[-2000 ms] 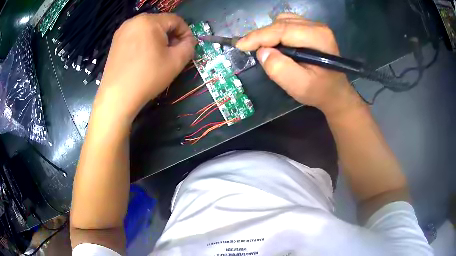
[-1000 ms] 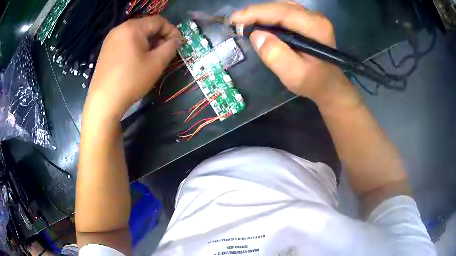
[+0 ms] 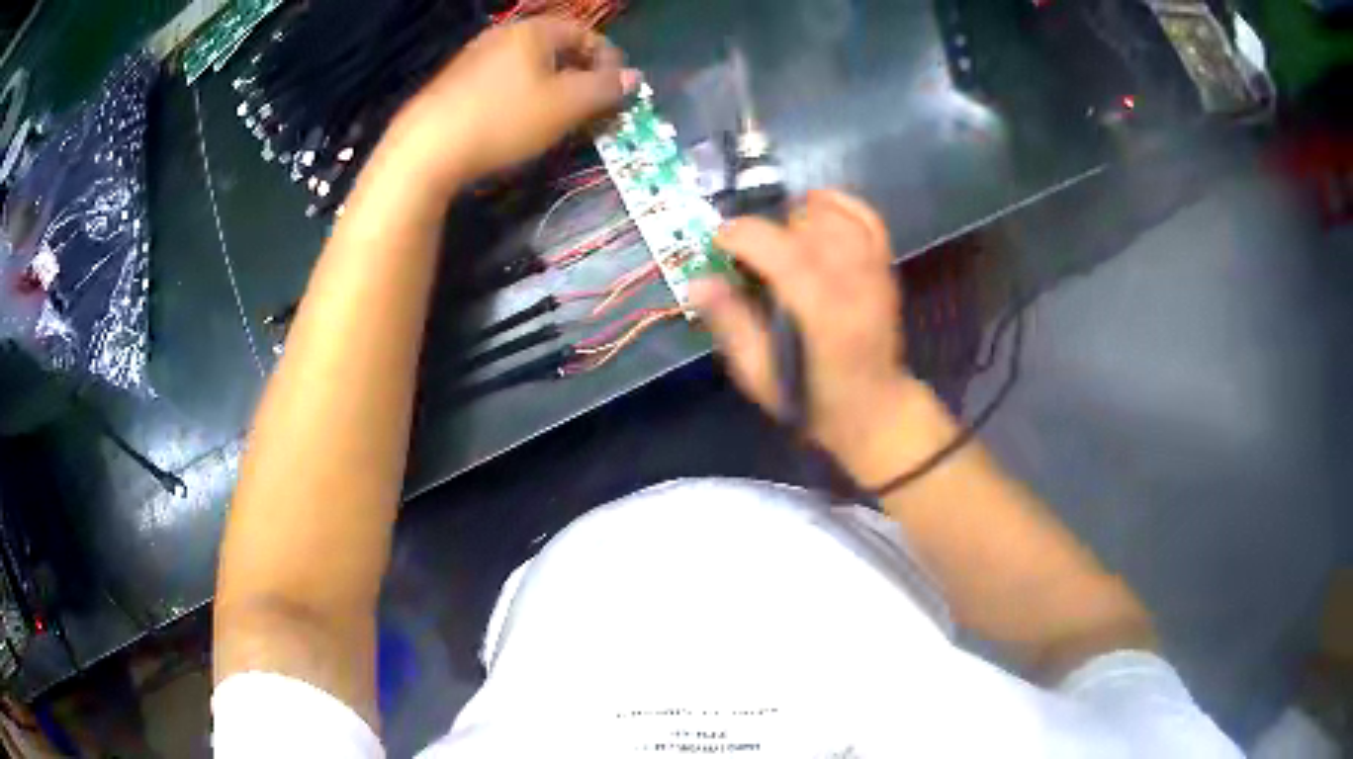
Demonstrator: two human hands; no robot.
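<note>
The green PCB panel [image 3: 663, 193] lies near the table's front edge. Red and orange lead wires [image 3: 631, 279] run from its left side to black-sleeved cables [image 3: 512, 329]. My left hand [image 3: 557, 82] is at the panel's far end with fingers bent together; whether it holds a wire cannot be told. My right hand [image 3: 809, 297] is blurred beside the panel's near end, closed round the black soldering iron [image 3: 787, 349]. The iron's pale collar [image 3: 754, 156] points away from me; its tip is blurred.
A bundle of black cables [image 3: 334, 89] with pale connectors lies at the back left. A clear plastic bag [image 3: 97, 237] is at far left, with bare green boards [image 3: 230, 33] behind. A small tray [image 3: 1209, 52] sits at the far right back. The iron's cord [image 3: 1009, 371] crosses my right wrist.
My right hand has moved down and towards me, and the iron now points away from me. The view has shifted, and black cable sleeves now show at the wires' ends.
</note>
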